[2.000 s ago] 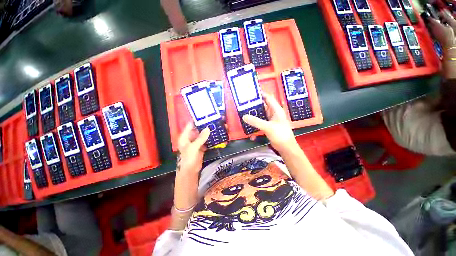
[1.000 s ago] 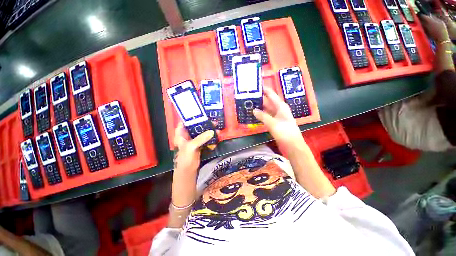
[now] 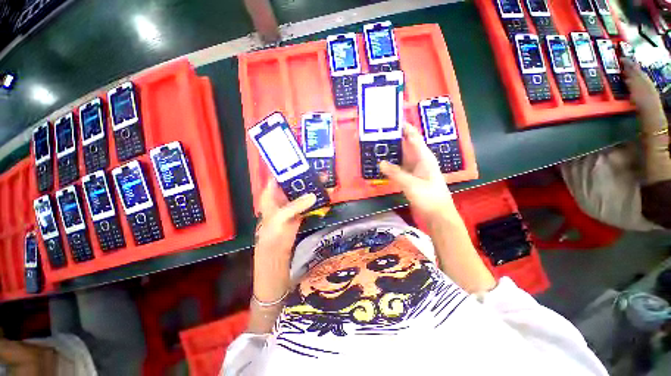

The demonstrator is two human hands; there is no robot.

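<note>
My left hand (image 3: 281,214) holds a keypad phone (image 3: 284,154) with a white lit screen, tilted to the left, thumb on its lower keys. My right hand (image 3: 421,172) holds a second keypad phone (image 3: 381,117) upright, also with a white screen, thumb at its keys. Yellow patches show below both phones at the fingertips. Both phones are over the middle red phone tray (image 3: 266,73). In that tray lie a phone (image 3: 319,139) between my hands, a phone (image 3: 440,128) at the right and two at the back, all with blue screens.
At the left, stacked red trays (image 3: 165,99) hold several lit phones. At the right, another red tray (image 3: 537,114) holds more, with another person's hand (image 3: 638,84) at its edge. A lower red bin (image 3: 478,213) holds black pieces. A post (image 3: 263,18) stands behind the middle tray.
The phone in my left hand has moved left and tilted more since the first frame. The phone in my right hand has moved up and right and is more upright. Another person's hand has moved to the right tray.
</note>
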